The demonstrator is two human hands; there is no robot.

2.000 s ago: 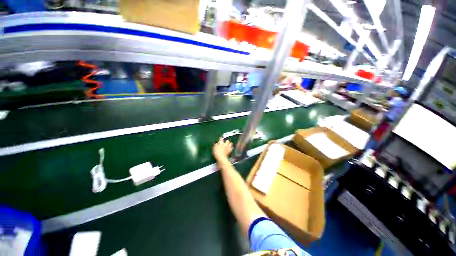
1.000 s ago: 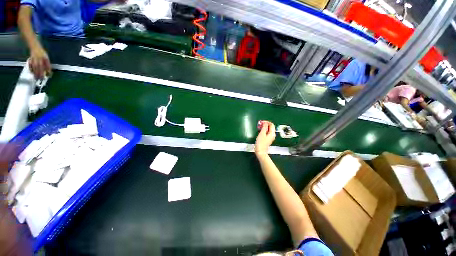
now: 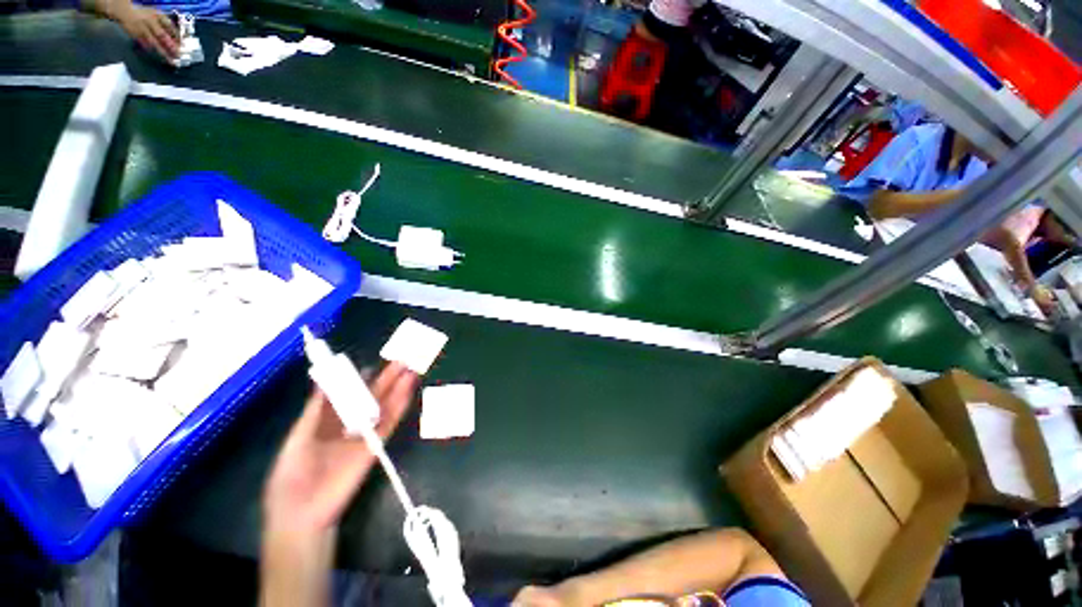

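Note:
My left hand (image 3: 320, 457) is palm up in front of the basket, with a white power adapter (image 3: 345, 393) across its fingers. The adapter is seen edge-on, its pins pointing up and left. Its cord (image 3: 437, 545) runs down to a tied coil at the bottom edge. My right hand (image 3: 543, 595) is at the bottom edge, mostly cut off; its grip is hidden. Two loose white covers, one at the fingertips (image 3: 415, 345) and one to the right (image 3: 447, 410), lie on the dark green bench. The blue basket (image 3: 178, 457) at left is full of white covers.
Another corded adapter (image 3: 421, 248) lies on the green belt (image 3: 534, 243). A long white bar (image 3: 74, 172) lies across the belt behind the basket. A slanted metal post (image 3: 902, 243) and open cartons (image 3: 908, 522) are at right. Other people's hands (image 3: 152, 29) work across the line.
My right arm has drawn back from the belt to the bottom edge. The adapter from there is now at my left hand, which has come in from the left. The view has shifted.

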